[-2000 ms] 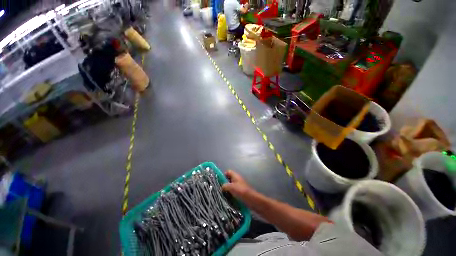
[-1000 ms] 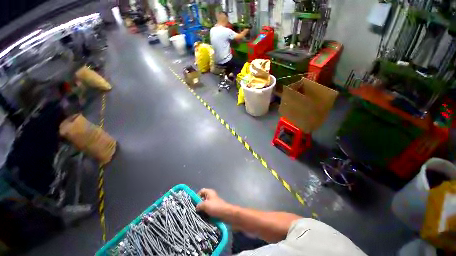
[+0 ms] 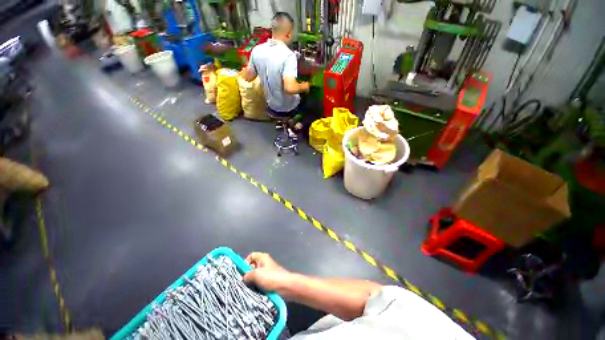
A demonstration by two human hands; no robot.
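A turquoise plastic basket (image 3: pixel 279 317) is at the bottom of the view, cut off by the lower edge. It is filled with a dense mass of silvery-grey short cables (image 3: pixel 205 302). My right hand (image 3: pixel 264 272) is bare and grips the basket's far right rim, with the fingers over the edge. My left hand is not in view. The basket's near left part is outside the picture.
Yellow-black tape (image 3: pixel 298 211) runs diagonally along the grey floor. Right of it are an open carton (image 3: pixel 514 196) on a red stool (image 3: pixel 464 242), a white bin (image 3: pixel 366 178), yellow sacks (image 3: pixel 229 94), a small carton (image 3: pixel 216 135) and a seated person (image 3: pixel 274 73) at a machine.
The view has turned right and moved along the aisle. The seated person and white bin appear nearer, and the large white tubs have left view. My right hand still grips the basket.
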